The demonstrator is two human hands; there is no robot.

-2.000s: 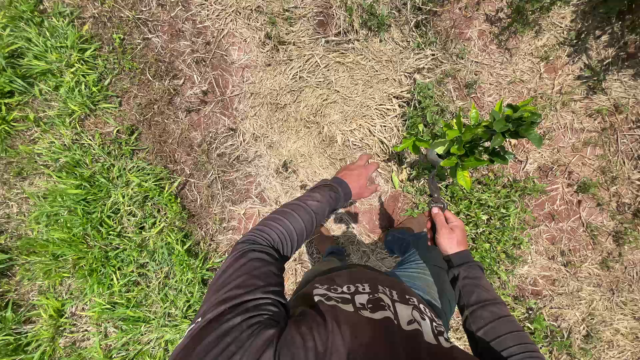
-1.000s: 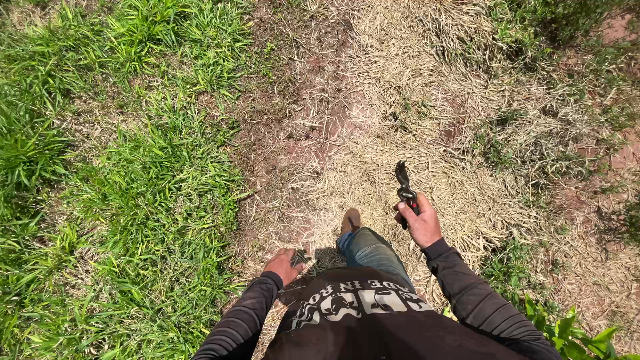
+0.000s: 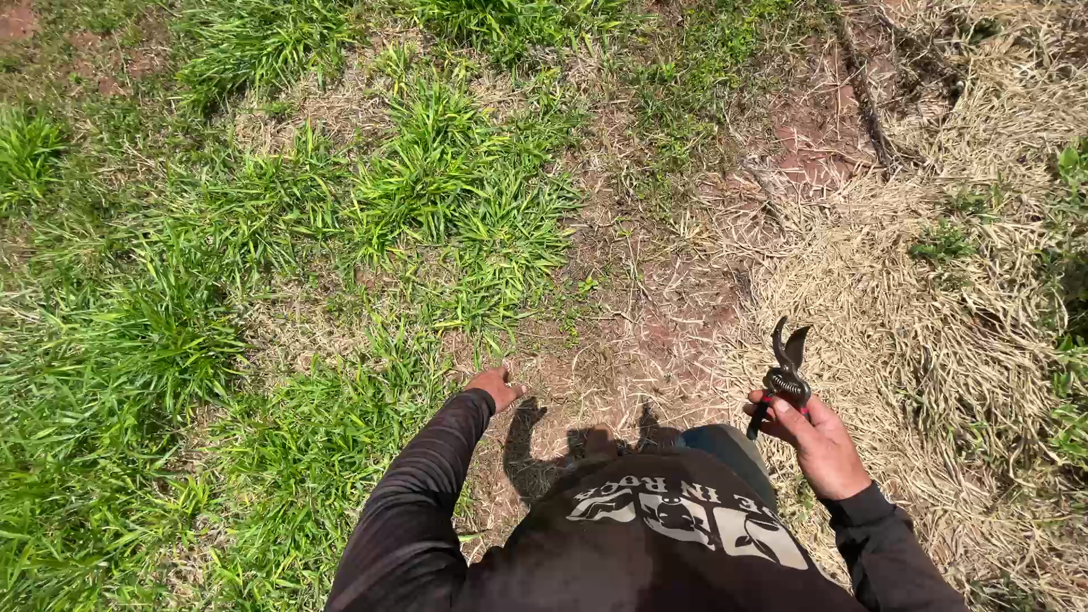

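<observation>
My right hand (image 3: 820, 442) holds a pair of bypass pruning shears (image 3: 786, 382) with dark metal parts and red and black on the handles. The blades point away from me and stand apart, with a coil spring showing below them. On the left, my left hand (image 3: 498, 389) hangs over bare soil at the edge of the grass, its thumb held out from the fingers. I see nothing in it, though its palm side is hidden.
Green grass clumps (image 3: 459, 187) cover the left side. Dry straw (image 3: 892, 314) lies over the ground at right, with a dark branch (image 3: 867, 102) at the upper right. A strip of reddish soil (image 3: 671, 314) runs between. A boot (image 3: 600, 444) shows below me.
The view has shifted a lot, and the leafy plant seen earlier near the shears is out of sight. The shears' blades now stand apart. My left hand no longer shows the green bit seen beside it.
</observation>
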